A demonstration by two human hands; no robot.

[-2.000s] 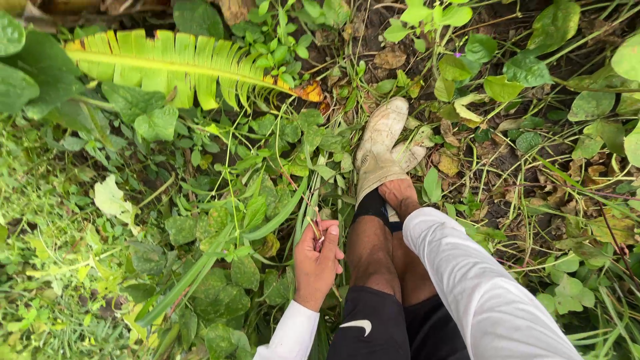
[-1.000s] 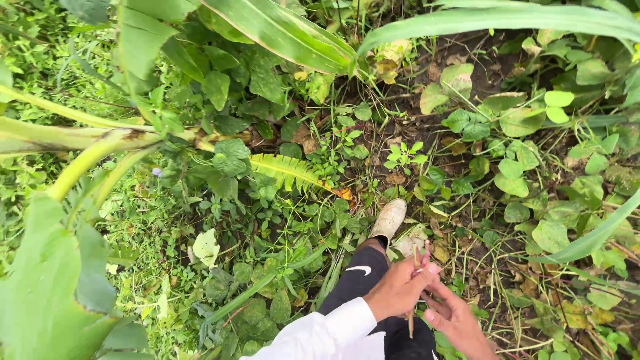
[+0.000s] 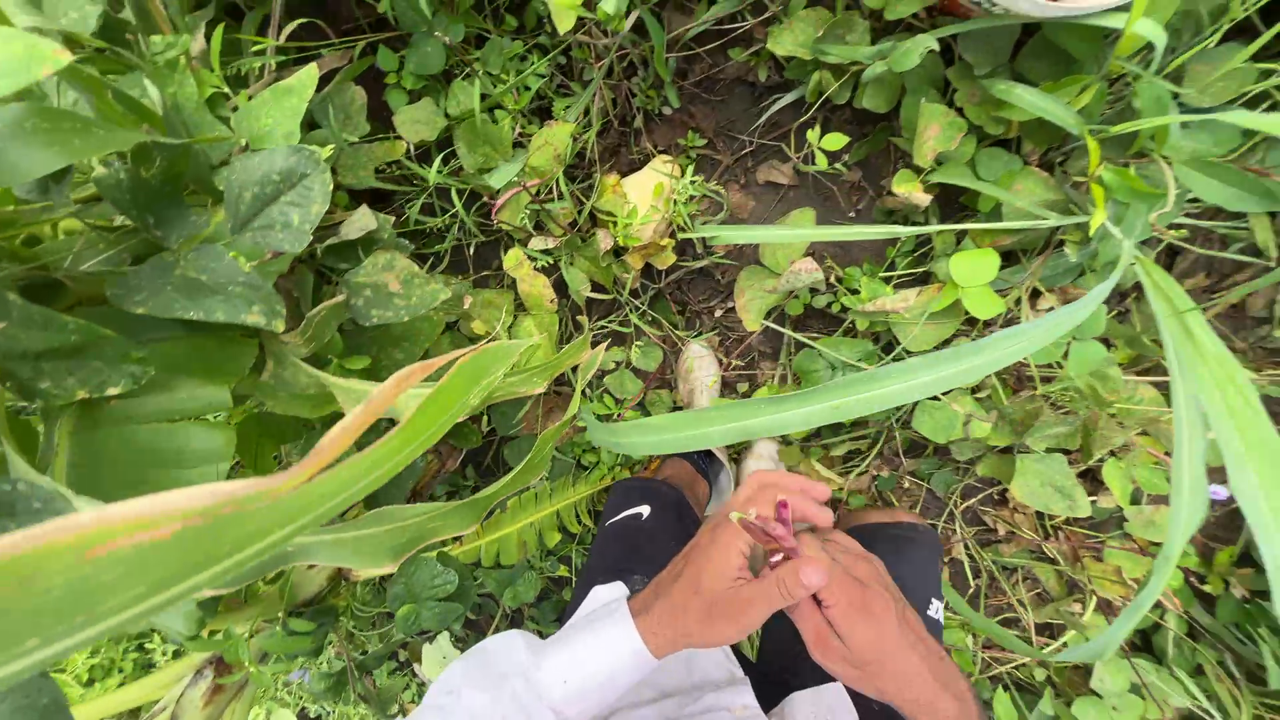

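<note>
My left hand (image 3: pixel 735 575), in a white sleeve, is closed around several reddish-purple pods (image 3: pixel 775 530) that stick up between its thumb and fingers. My right hand (image 3: pixel 860 610) presses against it from the right, its fingers partly tucked beneath the left; whether it also grips the pods is hidden. Both hands are above my knees in black shorts (image 3: pixel 645 535). Beyond them my pale, dirt-marked shoes (image 3: pixel 698 375) rest among low vines.
Long green blades (image 3: pixel 880 390) cross the right side, and a broad leaf with a browned edge (image 3: pixel 250 520) reaches in from the left. Bare dark soil (image 3: pixel 745 130) shows ahead. The white rim of a container (image 3: pixel 1060 6) is at the top right.
The view has moved along over the plants. My hands, apart two seconds ago, are now together. The container rim and the long leaf at left have come into view.
</note>
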